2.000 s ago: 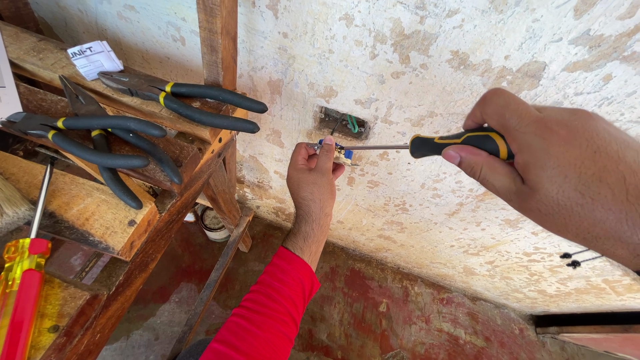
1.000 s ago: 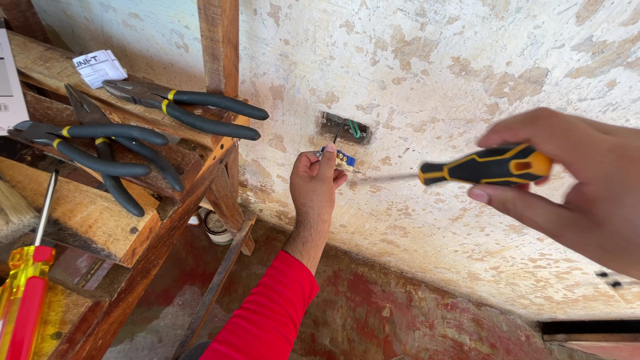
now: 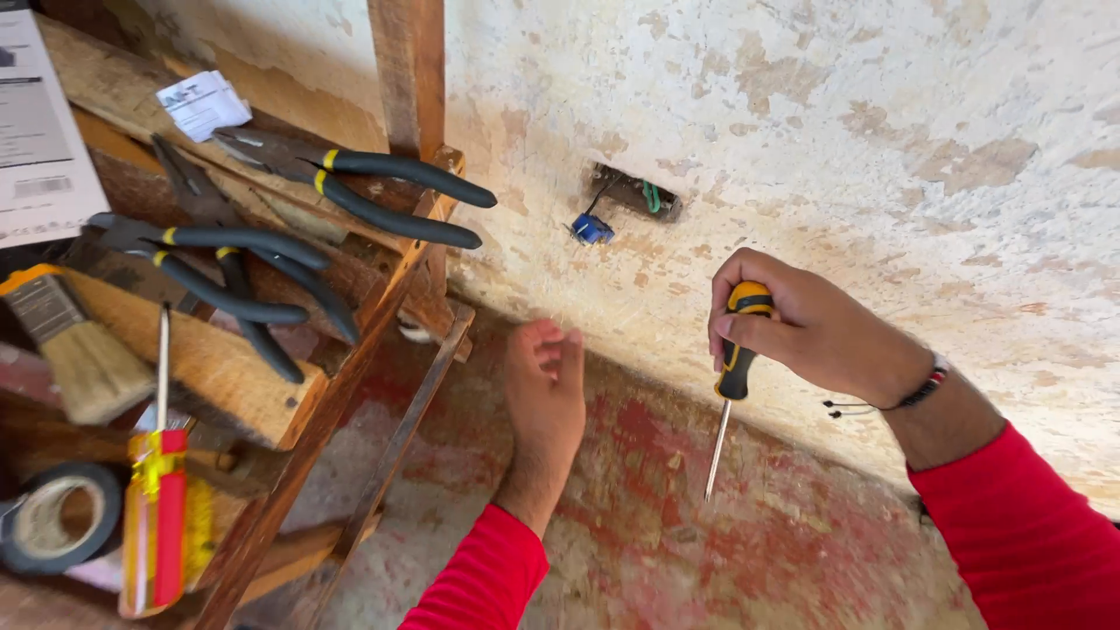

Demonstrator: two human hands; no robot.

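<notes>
My right hand (image 3: pixel 787 328) grips a black and yellow screwdriver (image 3: pixel 737 363), its shaft pointing down. My left hand (image 3: pixel 547 385) is in the air below the wall box, fingers curled, with nothing visible in it. A small blue electrical component (image 3: pixel 592 228) hangs on a dark wire just below a rectangular recessed box (image 3: pixel 637 192) in the wall. Inside the box a green wire (image 3: pixel 651 196) is bent into a loop. Neither hand touches the component or the box.
A wooden rack (image 3: pixel 350 385) on the left bears several pliers (image 3: pixel 385 197), a paintbrush (image 3: pixel 87 359), a red and yellow screwdriver (image 3: pixel 157 516), black tape (image 3: pixel 61 516), a crumpled paper (image 3: pixel 206 103) and a printed sheet (image 3: pixel 44 140). The peeling wall (image 3: pixel 831 157) meets a worn red floor (image 3: pixel 647 490).
My left hand has let go of the blue component and moved down from it. My right hand has drawn the screwdriver away and turned it from pointing left to pointing down.
</notes>
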